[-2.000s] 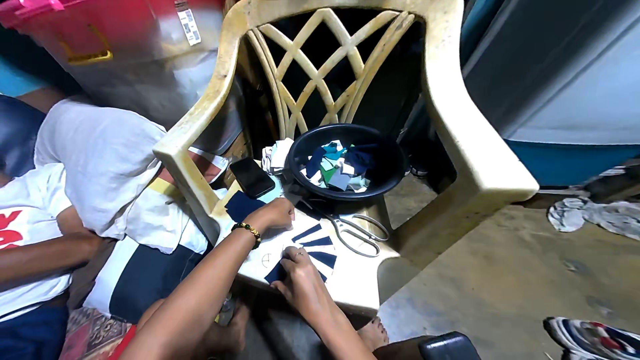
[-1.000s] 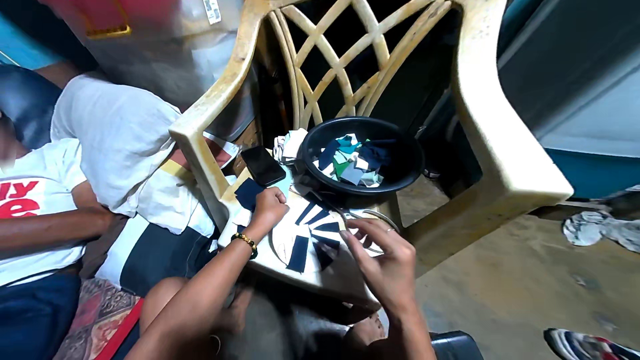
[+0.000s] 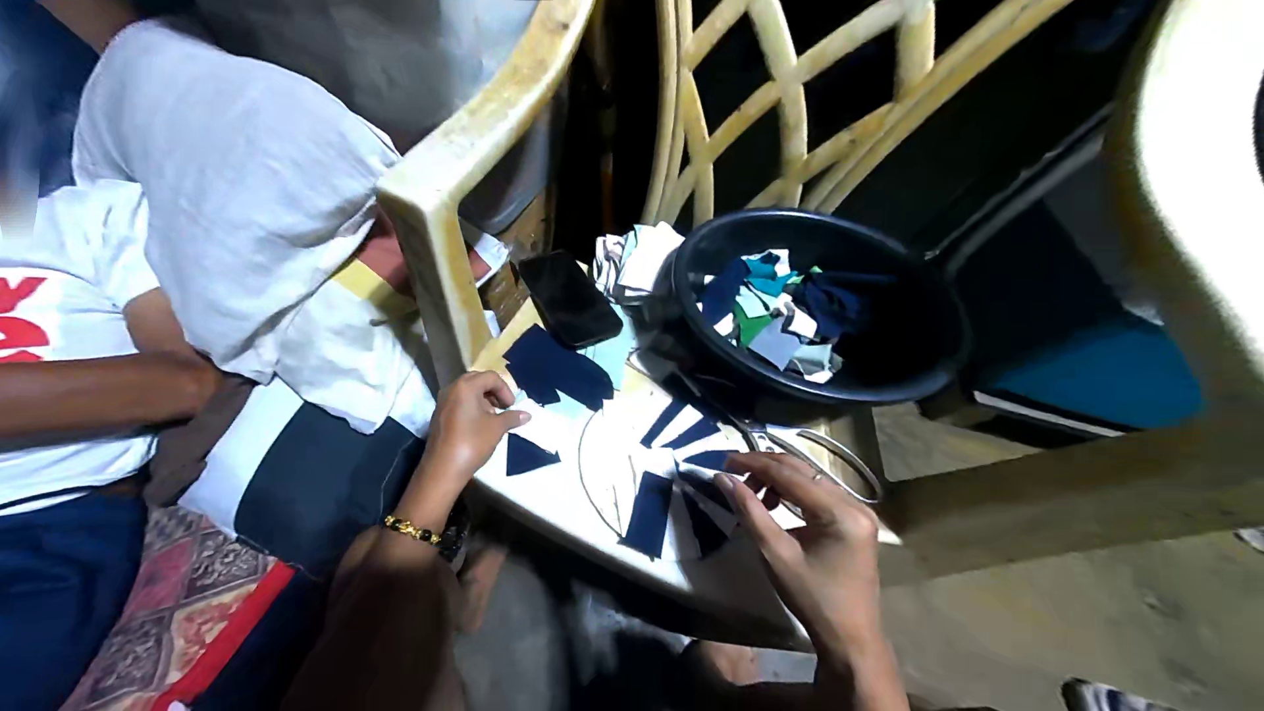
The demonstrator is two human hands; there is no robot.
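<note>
My left hand (image 3: 472, 423), with a beaded bracelet at its wrist, hovers over the left of the plastic chair's seat (image 3: 553, 513), between a navy cloth triangle (image 3: 530, 455) and a stack of navy cloth pieces (image 3: 558, 368). Its fingers are curled; whether they pinch anything is unclear. Over the right of the seat is my right hand (image 3: 815, 528), thumb and forefinger close together near the navy strips (image 3: 649, 515), which fan out on a white round piece with a drawn curve. Whether it holds a strip cannot be told. Beside it lie metal scissors (image 3: 839, 462), partly hidden.
A black basin (image 3: 928, 365) of cloth scraps (image 3: 775, 321) stands at the seat's back. A phone (image 3: 571, 298) and white folded cloths (image 3: 642, 259) lie left of it. The chair's armrests (image 3: 434, 188) rise on both sides. Another person (image 3: 69, 395) is at the left.
My left hand has moved left, away from the fanned strips. The navy triangle now shows beside it. My right hand remains near the right side of the fan. The view has come closer to the seat.
</note>
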